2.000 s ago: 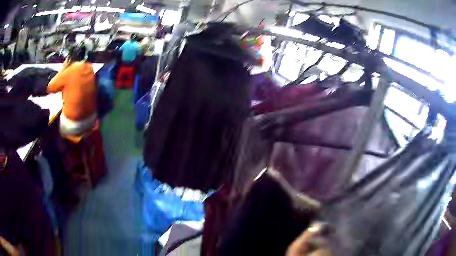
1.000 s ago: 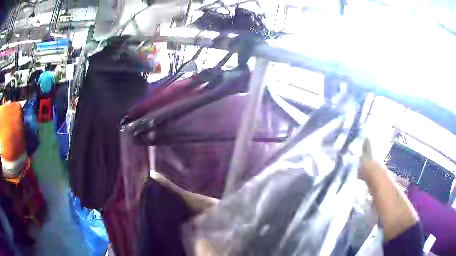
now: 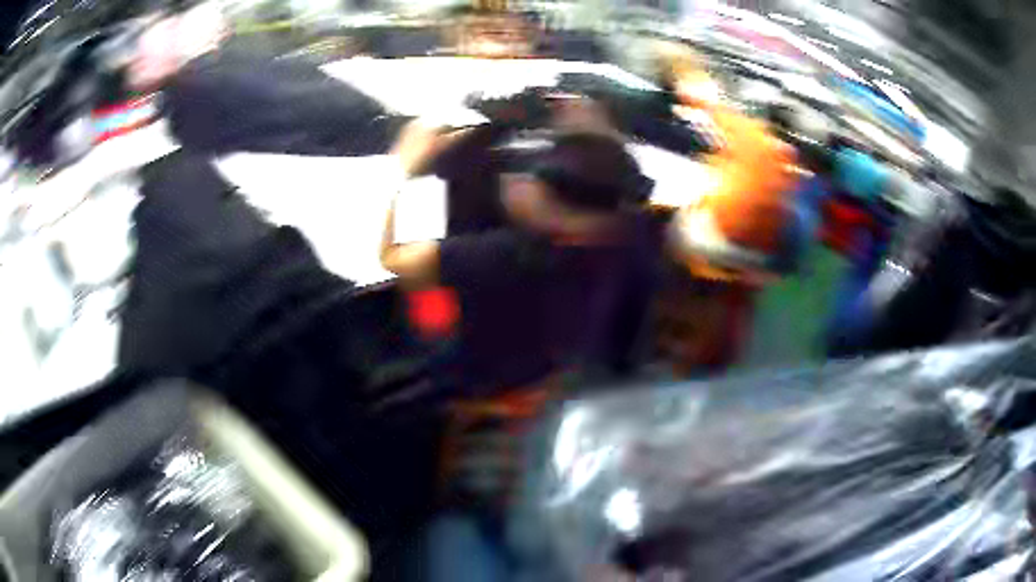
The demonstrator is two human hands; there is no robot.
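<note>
A bundle of dark garments in shiny clear plastic covers (image 3: 795, 455) stretches across the lower right, up to the right edge. It is blurred. The off-white tub (image 3: 284, 489) is at the lower left, cut off by the picture's edge, with dark bagged garments (image 3: 148, 512) inside it. The bagged bundle is to the right of the tub and apart from it. Neither of my hands can be made out; how the bundle is held does not show.
A seated person in dark clothing (image 3: 545, 284) is just beyond the tub and bundle. Another person in orange (image 3: 744, 188) sits further right. White worktables (image 3: 318, 210) carry dark cloth (image 3: 216, 273). A strip of green floor (image 3: 795, 307) shows at the right.
The view has swung left, away from the garment rail, to the tub and tables. The bagged garments now lie sideways across the lower right. My hand and forearm have left the view.
</note>
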